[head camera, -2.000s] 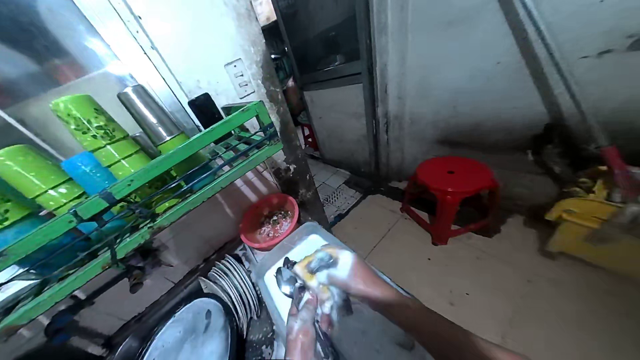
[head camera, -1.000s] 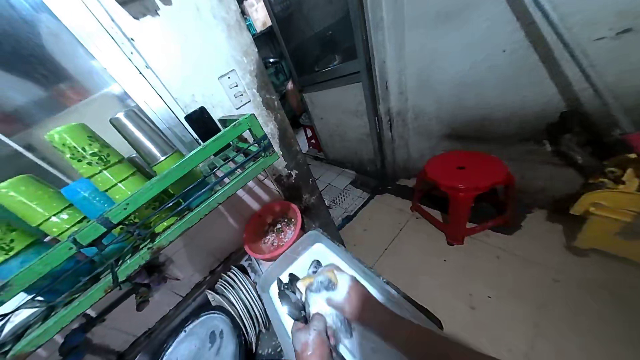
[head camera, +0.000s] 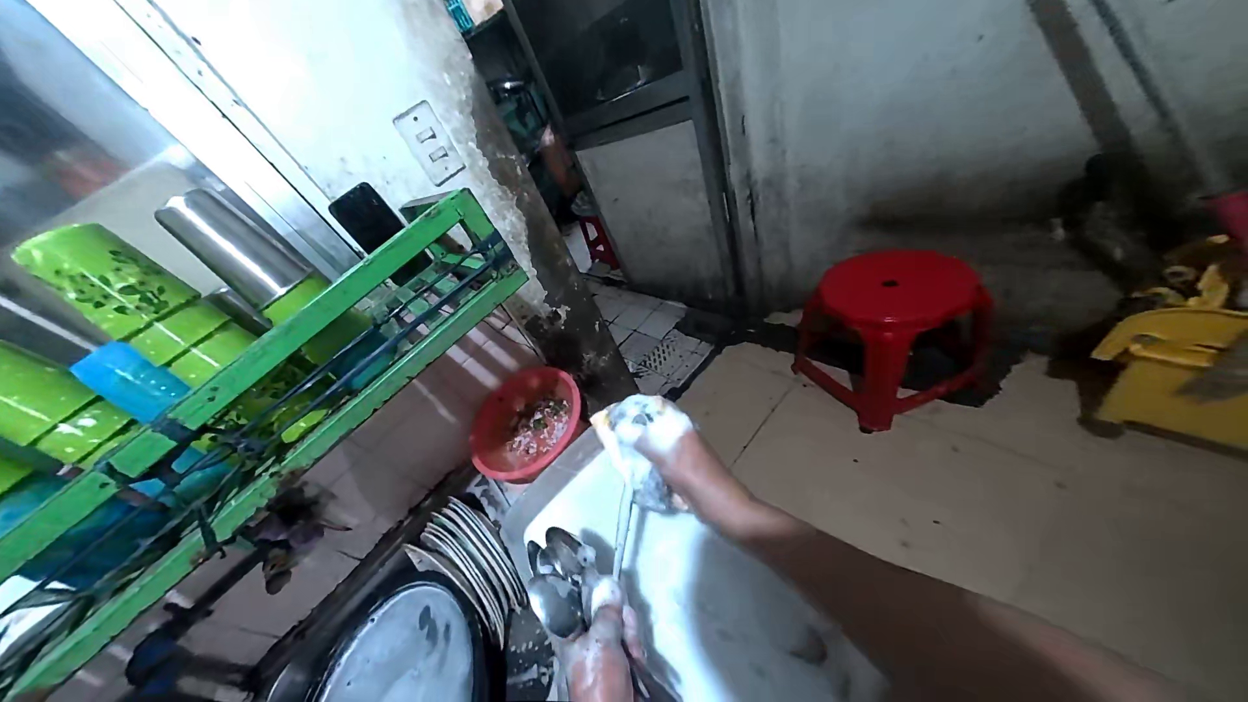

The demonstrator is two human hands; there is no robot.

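My left hand (head camera: 600, 651), wet with suds, grips several metal spoons (head camera: 558, 603) at the bottom centre, their bowls pointing up. A long thin metal handle (head camera: 622, 531) runs from this hand up to my right hand (head camera: 658, 444). That hand is closed around a foam-covered sponge (head camera: 629, 439), at the handle's upper end. Both hands are over a grey tub (head camera: 556, 487) with whitish soapy water in it. The lower ends of the spoons are hidden by my left hand.
Stacked plates (head camera: 473, 556) stand beside a dark basin (head camera: 405, 634) at lower left. A red bowl with food scraps (head camera: 526, 424) sits beyond the tub. A green rack (head camera: 390, 258) with cups (head camera: 107, 278) is at left. A red stool (head camera: 892, 292) and yellow bucket (head camera: 1185, 375) stand at right.
My right hand with the sponge has moved up and away from my left hand, where the two were close together before. The spoons remain in my left hand.
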